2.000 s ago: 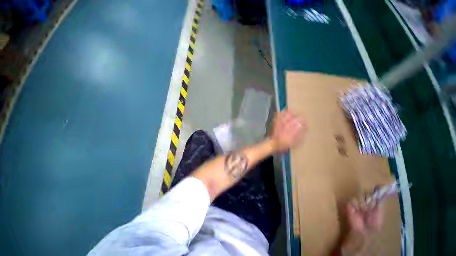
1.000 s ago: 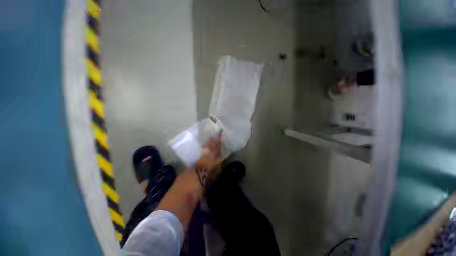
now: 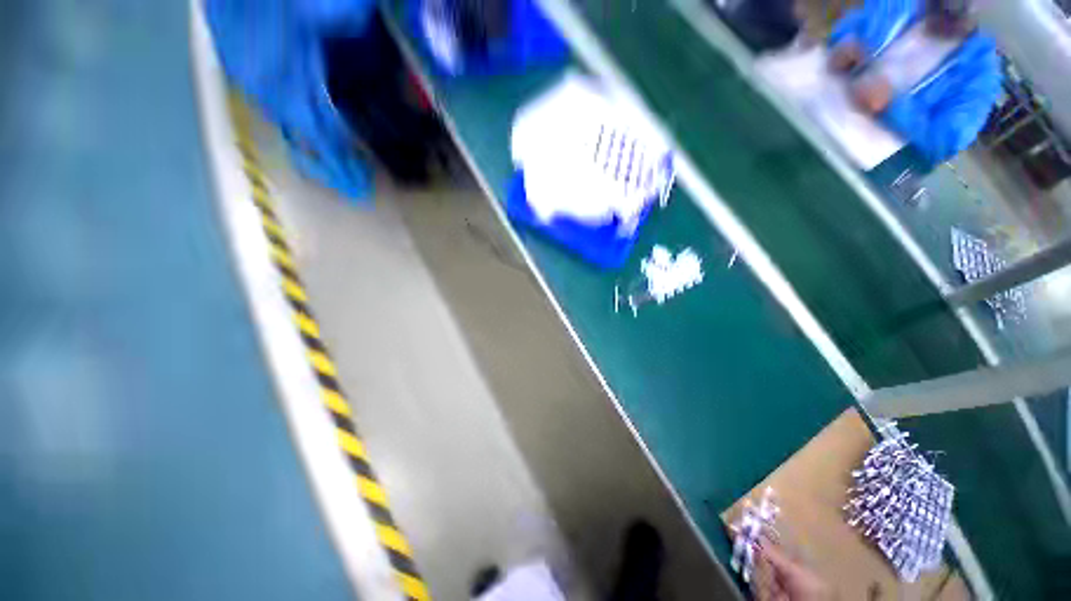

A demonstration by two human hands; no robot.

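Note:
One hand shows at the bottom right, cut off by the lower edge. I take it for my right hand point(image 3: 789, 578). Its fingers close on a small bunch of white-and-dark board pieces with leads point(image 3: 755, 528), over the corner of the brown cardboard point(image 3: 805, 487). A thick pile of similar white-and-dark pieces point(image 3: 902, 505) lies on the cardboard to the right of the hand. My left hand is not in view. A white sheet or bag point(image 3: 525, 583) is cut off at the bottom edge; what touches it is hidden.
Along the green bench point(image 3: 728, 352) lie small white parts point(image 3: 672, 272) and a blue tray point(image 3: 587, 241) under large white bags or sheets point(image 3: 581, 147). A person in blue point(image 3: 940, 100) works across the line. A grey bar point(image 3: 975, 387) crosses at right. Yellow-black tape point(image 3: 317, 364) marks the floor edge.
The view has risen from the floor to the bench. My left hand, seen at the white bag on the floor, has left view. The right hand and the cardboard are back in view.

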